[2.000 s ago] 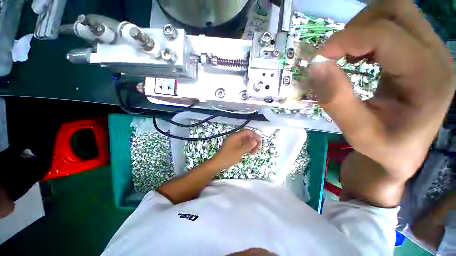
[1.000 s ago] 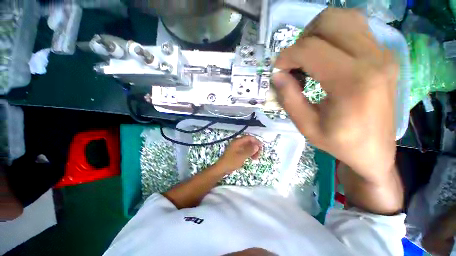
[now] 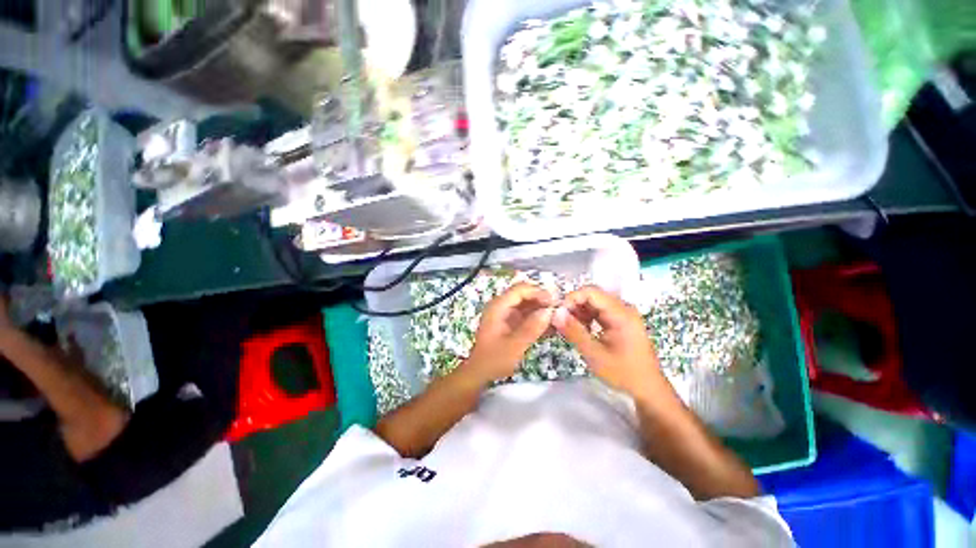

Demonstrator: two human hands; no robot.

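My left hand [image 3: 512, 332] and my right hand [image 3: 608, 340] meet fingertip to fingertip over the lap-side parts tub [image 3: 612, 255]. A tiny pale piece seems to be between the fingertips, but it is too small and blurred to make out, and I cannot tell which hand grips it. The translucent tub below holds many small white-and-green parts. The bench assembly machine [image 3: 369, 209] stands at the upper left, blurred, with neither hand at it.
The upper parts tub [image 3: 685, 209] holds many white-and-green pieces on the bench. The green crate [image 3: 794, 353] surrounds the lap-side tub. Black cables [image 3: 476, 280] loop over the bench edge. Red stools [image 3: 280, 375] stand at both sides. Another person's arm [image 3: 64, 396] is at the left.
My right hand has come down from the machine's right end to meet my left hand over the lap-side tub. The view has swung right, showing more of the upper tub.
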